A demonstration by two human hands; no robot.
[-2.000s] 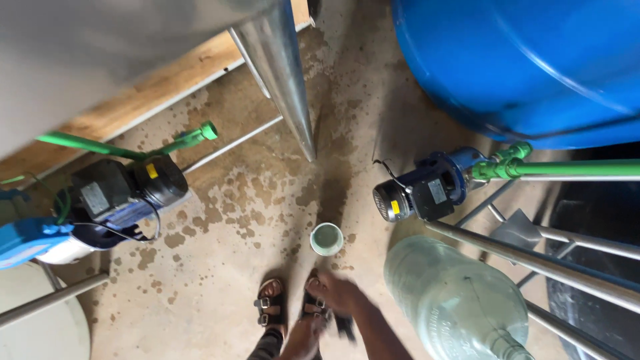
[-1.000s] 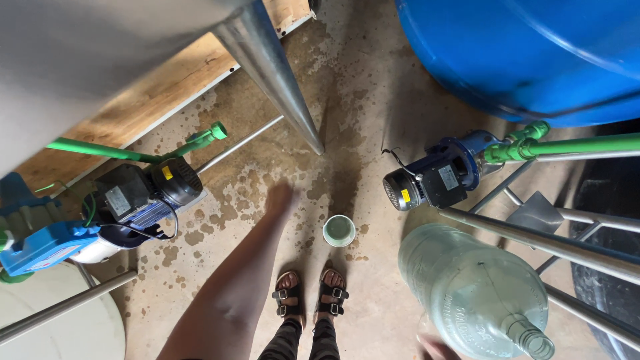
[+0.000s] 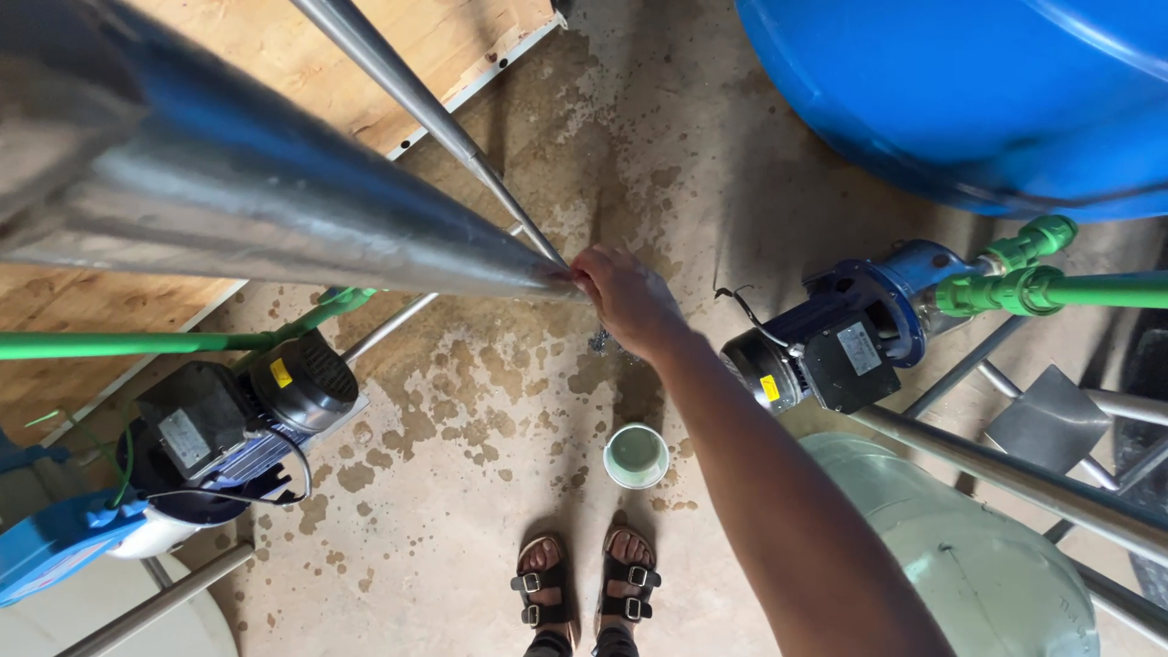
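My right hand [image 3: 625, 297] reaches up from the lower right, its fingers curled at the lower tip of a tapered metal leg [image 3: 365, 219]; whether it grips the leg or something behind it, I cannot tell. Small droplets show on the floor just under the hand. Below it on the concrete stands a small pale green container [image 3: 636, 455], its round mouth facing up. My left hand is out of the frame. A large translucent plastic water bottle [image 3: 967, 557] is at the lower right, partly behind my forearm.
An electric pump [image 3: 835, 333] with green pipe fittings sits at the right, beneath a big blue tank [image 3: 967, 100]. Another pump [image 3: 237, 411] is at the left on a metal frame. A plywood board [image 3: 493, 36] lies upper left. Wet spots mark the floor around my sandals [image 3: 630, 584].
My right hand, low beside the water bottle a second ago, has moved up to the tip of the metal leg. My left arm, stretched over the floor then, has gone from view.
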